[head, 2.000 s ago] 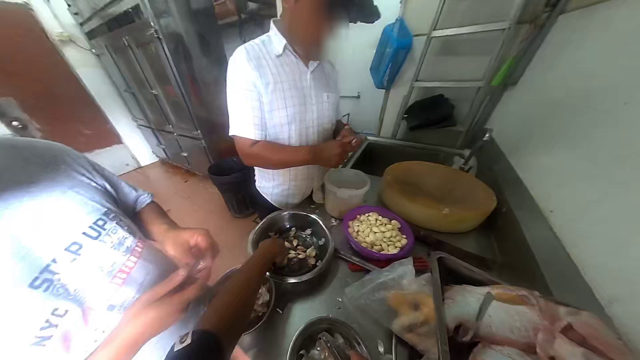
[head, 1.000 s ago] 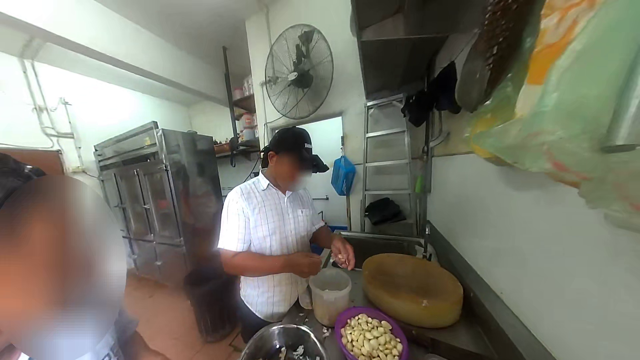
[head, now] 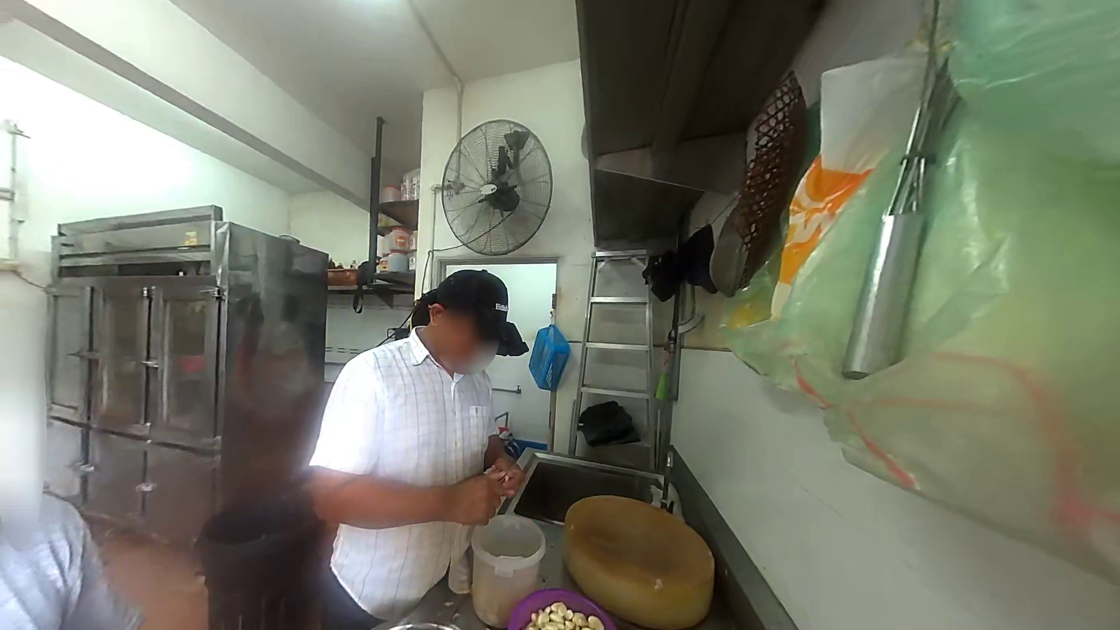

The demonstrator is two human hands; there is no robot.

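Observation:
Neither of my hands shows in the head view now, so what they hold or touch is hidden. At the bottom edge a purple basket [head: 522,615] of pale peeled cloves, likely garlic, is partly cut off. Beside it stands a whitish plastic bucket [head: 506,573], and to the right lies a thick round cutting block [head: 639,560]. Only the rim of a steel bowl [head: 424,626] shows at the bottom. A co-worker's hands [head: 490,490] meet above the bucket around something small that I cannot make out.
A sink [head: 577,490] lies behind the block, with an aluminium ladder [head: 617,350] beyond it. Green plastic bags [head: 980,350] and a whisk with a metal handle [head: 884,297] hang at right. A black bin [head: 262,560] stands left of the co-worker; another person's grey sleeve [head: 61,560] is at lower left.
The view has tilted up strongly. A hand over the steel bowl of cloves and peels, seen two seconds ago, is out of view. The person in grey now shows only at the left edge.

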